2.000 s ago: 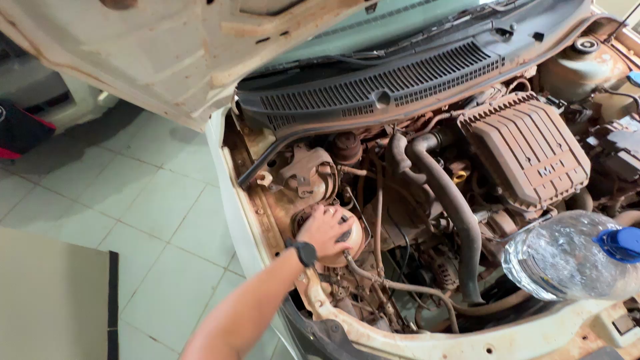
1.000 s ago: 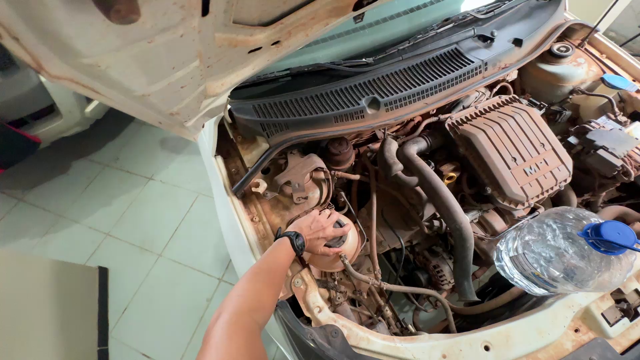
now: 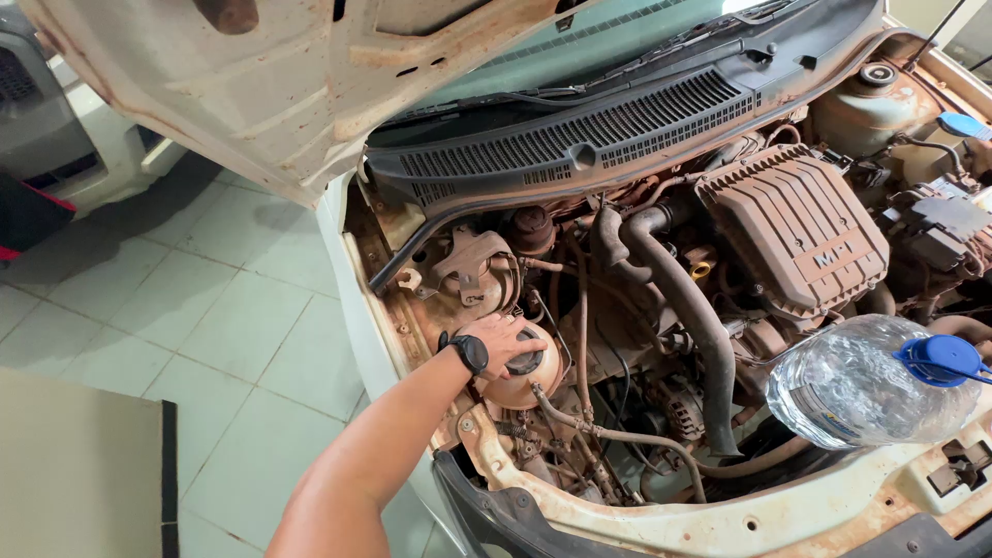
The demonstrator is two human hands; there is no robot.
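Observation:
My left hand (image 3: 493, 342), with a black watch on the wrist and a ring on one finger, grips the black screw cap (image 3: 527, 361) of a round coolant reservoir (image 3: 544, 381). The dusty, pale brown reservoir sits at the near left corner of a car's engine bay; my hand covers part of its top. A hose runs from its lower side. My right hand is out of view. A large clear plastic bottle (image 3: 860, 387) of liquid with a blue cap (image 3: 945, 358) stands at the front right of the bay.
The raised hood (image 3: 232, 85) overhangs the upper left. Beyond the reservoir are a metal bracket (image 3: 473, 267) and a dark round cap (image 3: 532, 226). A thick black hose (image 3: 701, 333) curves past the ribbed engine cover (image 3: 798, 232). The front body panel (image 3: 659, 508) borders the bay.
My left hand has shifted slightly on top of the reservoir, and its fingers now bend around the black cap.

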